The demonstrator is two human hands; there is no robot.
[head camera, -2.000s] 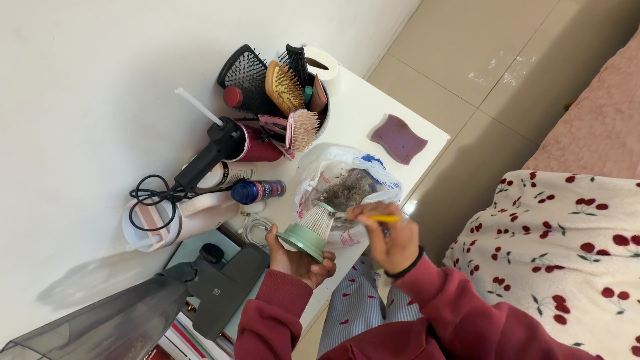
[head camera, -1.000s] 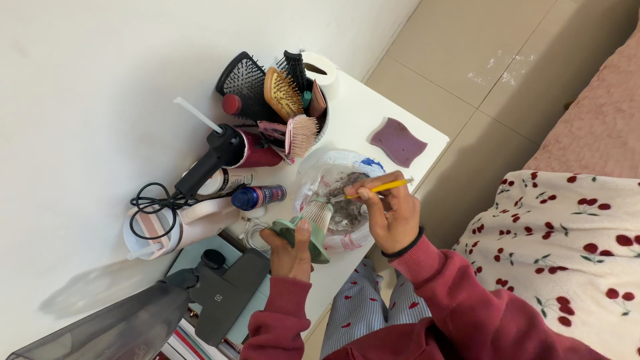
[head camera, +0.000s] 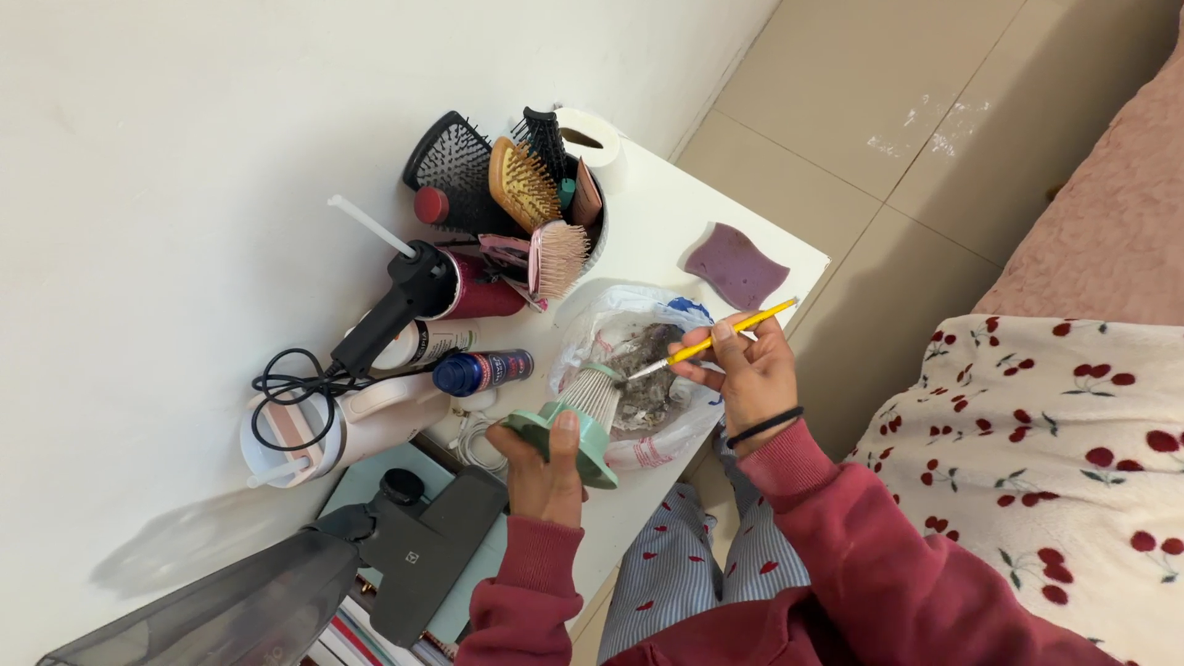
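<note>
My left hand [head camera: 546, 467] grips the green rim of a pleated vacuum filter [head camera: 592, 396], its white pleats tilted toward an open plastic bag. Between the fingers of my right hand [head camera: 749, 370] is a slim yellow-handled paintbrush [head camera: 731, 334], and its tip touches or nearly touches the filter near the small green end cap. Beneath and beside the filter, the white plastic bag [head camera: 615, 319] holds a clump of grey dust and hair [head camera: 652, 356].
A purple sponge [head camera: 737, 265] lies near the table corner. Left of the bag stand a blue aerosol can [head camera: 484, 372], a container of hairbrushes [head camera: 601, 236], a paper roll [head camera: 592, 143], a hot-air styler [head camera: 393, 310] and a large tumbler [head camera: 361, 425]. A grey vacuum head [head camera: 430, 555] lies nearby.
The filter has changed its tilt in my left hand, showing its pleats more from the side than one second ago. My right hand has shifted the paintbrush against the filter.
</note>
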